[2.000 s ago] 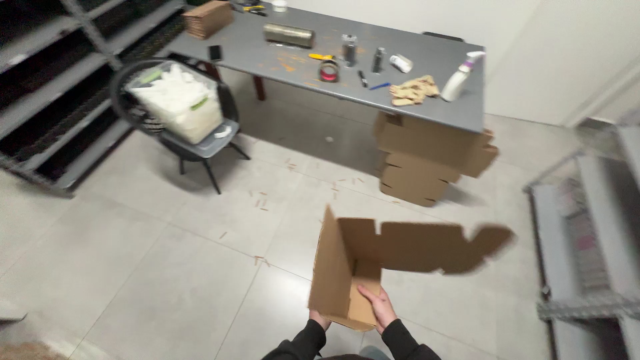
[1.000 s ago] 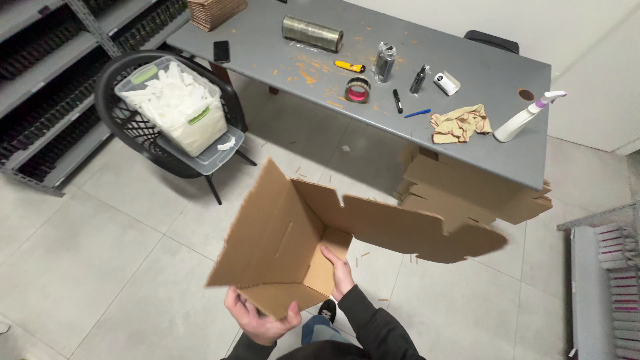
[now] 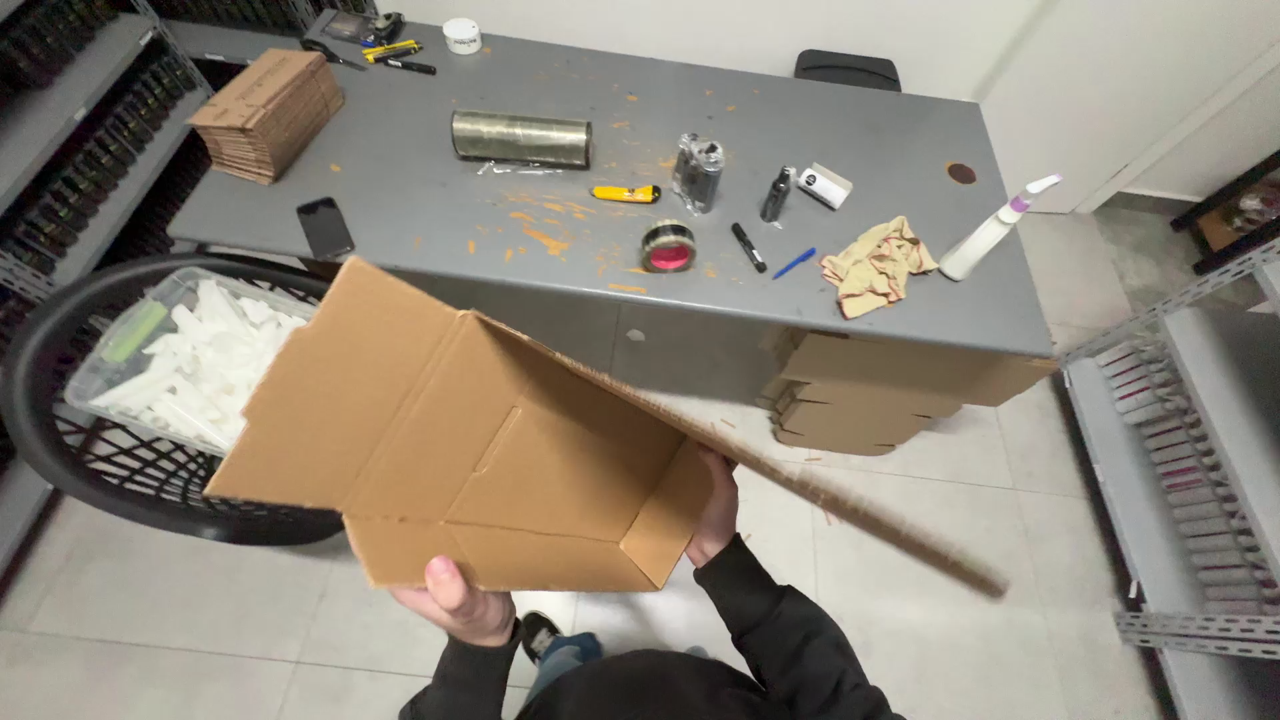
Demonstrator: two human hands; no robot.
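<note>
A partly folded cardboard box [image 3: 560, 450] is held up in front of me, its inside facing me. One long flap stretches out to the lower right, and a wide panel stands out at the upper left. My left hand [image 3: 460, 600] grips the lower left edge, thumb on the near side. At the right end of the box, my right hand [image 3: 715, 510] holds the outside, its fingers partly hidden by the cardboard.
Beyond stands a grey table [image 3: 400, 210] with a cardboard stack [image 3: 265, 115], tape roll [image 3: 668, 247], yellow utility knife [image 3: 625, 193] and spray bottle [image 3: 1000, 228]. A black chair [image 3: 120, 500] holds a plastic bin [image 3: 190, 360]. Metal shelving [image 3: 1180, 480] flanks the right.
The box has been raised and turned, and its left panel now spreads outward. Both hands have stayed on it. The view has moved closer to the table.
</note>
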